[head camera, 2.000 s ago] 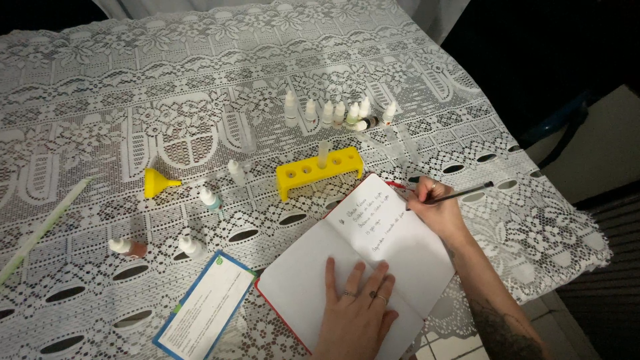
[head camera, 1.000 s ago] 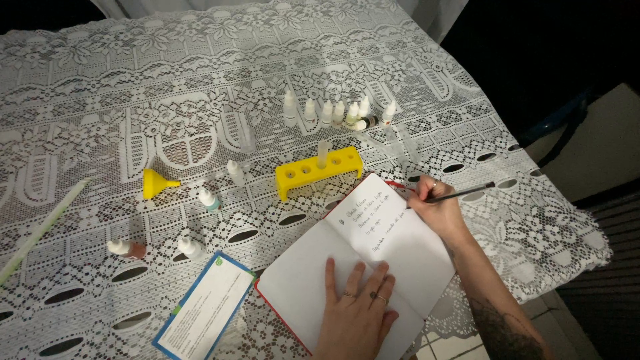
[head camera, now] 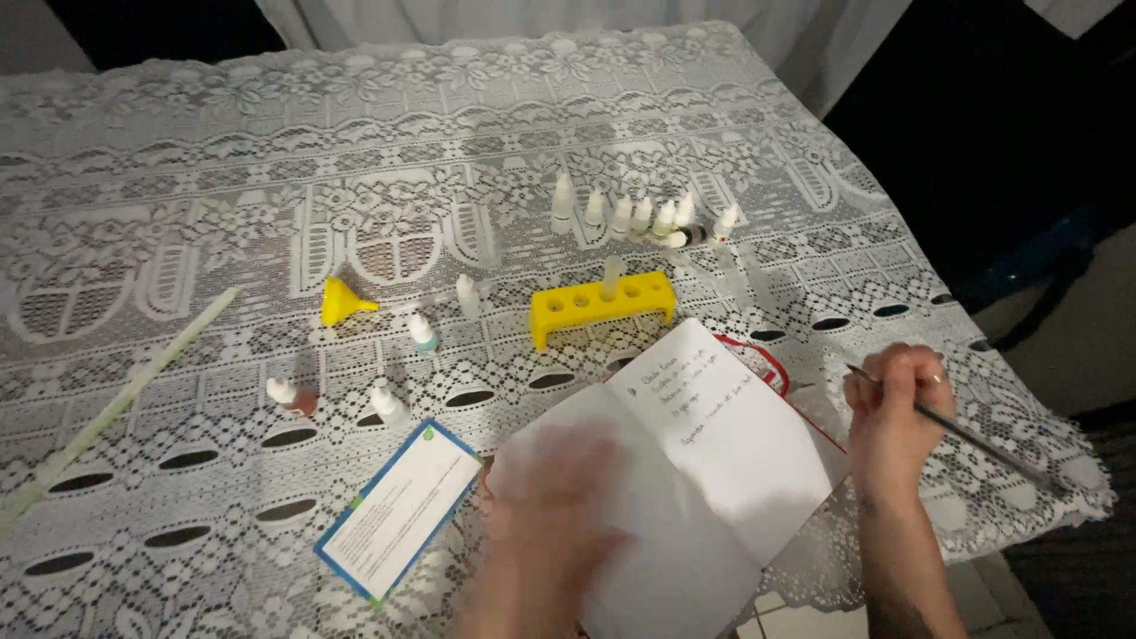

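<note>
An open notebook (head camera: 745,453) with a red cover edge lies on the lace tablecloth, handwriting on its right page. My left hand (head camera: 568,497), motion-blurred, is over the left page; whether it touches the paper cannot be told. Off the notebook's right side, my right hand (head camera: 898,399) holds a dark pen or pencil (head camera: 985,448). A red ribbon (head camera: 768,359) curves beside the right page. Beyond the notebook stands a yellow test tube rack (head camera: 603,306) with a clear tube (head camera: 611,277) upright in it. A blue-bordered printed card (head camera: 399,510) lies left of my left hand.
Several small dropper bottles (head camera: 623,216) stand behind the rack, with a dark-labelled bottle (head camera: 687,236) on its side. Farther left are a yellow funnel (head camera: 344,302), bottles with blue (head camera: 422,334) and reddish liquid (head camera: 293,397), two white bottles (head camera: 388,404) and a pale green strip (head camera: 124,399).
My right hand has moved right, off the notebook page, with the writing tool still in it. My left hand, earlier flat across the notebook, has shifted left and is blurred.
</note>
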